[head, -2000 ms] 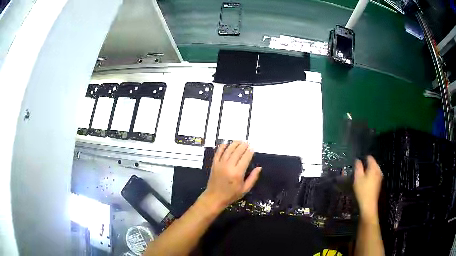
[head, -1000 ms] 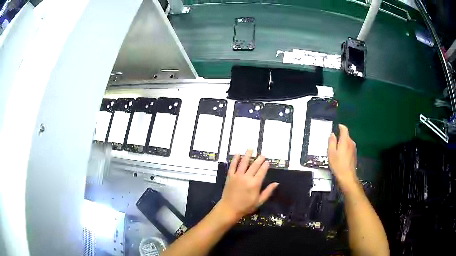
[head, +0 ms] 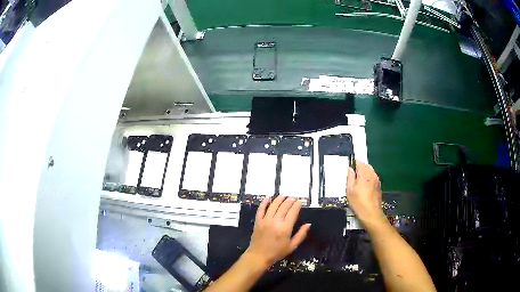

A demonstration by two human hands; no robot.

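Several black phone middle frames (head: 196, 166) lie in a row on the white infeed track (head: 228, 215). Four stand side by side in the middle, and two lie further left near the machine housing. My left hand (head: 279, 228) rests with spread fingers at the lower ends of the middle frames, over the black cover (head: 328, 225); it grips nothing that I can see. My right hand (head: 365, 191) holds the right edge of the rightmost frame (head: 335, 171), which lies on the track just apart from the group.
A black mat (head: 302, 115) lies behind the row. A thick dark phone-sized block (head: 389, 81) stands by the white post (head: 407, 28). Dark stacked trays (head: 473, 222) are at right. A loose dark piece (head: 179, 262) lies tilted at lower left. The white housing (head: 74, 131) fills the left.
My right hand has moved left with the rightmost frame. The middle frames now sit side by side, and fewer show at the far left. Earlier, my right hand was over the trays.
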